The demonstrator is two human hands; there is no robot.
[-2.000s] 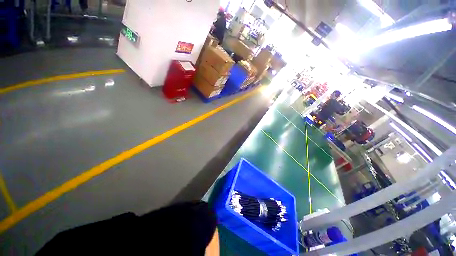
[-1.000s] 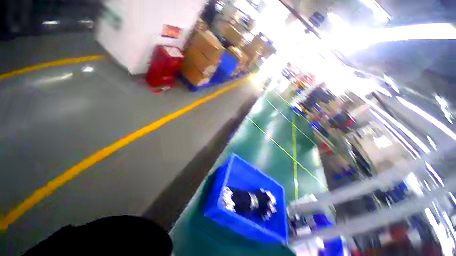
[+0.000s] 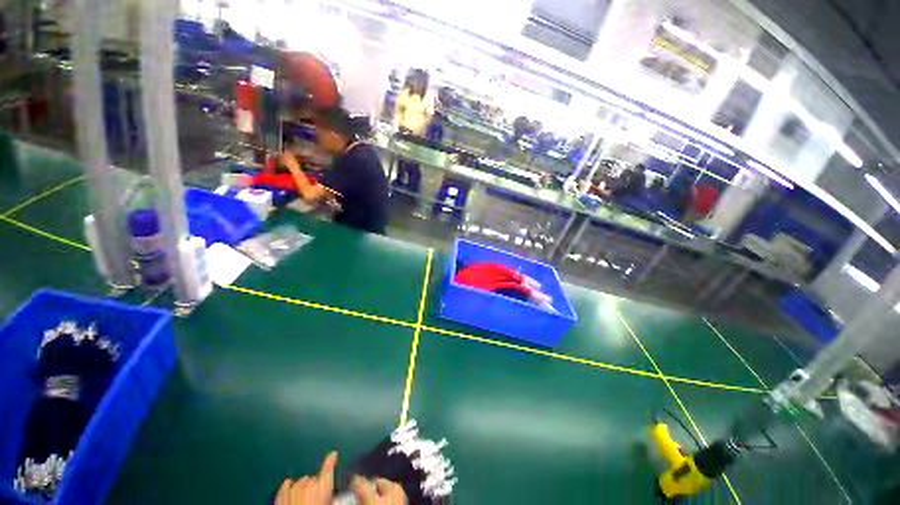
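A black wire bundle (image 3: pixel 395 464) with fanned white ends lies on the green bench at the bottom centre. My left hand (image 3: pixel 308 488) and my right hand (image 3: pixel 378 490) are at its near part, both cut off by the bottom edge. Something pale shows between them. My fingers are bent around the near part of the bundle; the finer grip is hidden. Another black bundle (image 3: pixel 57 404) with a pale middle band lies in the blue bin (image 3: pixel 123 419) at the left.
A blue bin (image 3: pixel 508 327) with red wire leads (image 3: pixel 490 277) stands mid-bench. A yellow heat gun (image 3: pixel 681 471) with a black nozzle lies at right. White uprights (image 3: pixel 163 148), a purple-labelled container (image 3: pixel 149 249) and a clear bag (image 3: pixel 276 246) are at left. A person (image 3: pixel 357 182) sits across the bench.
The view has swung from the aisle to the bench. The bin with the black bundle now shows at the left. Both hands and another bundle have come into view.
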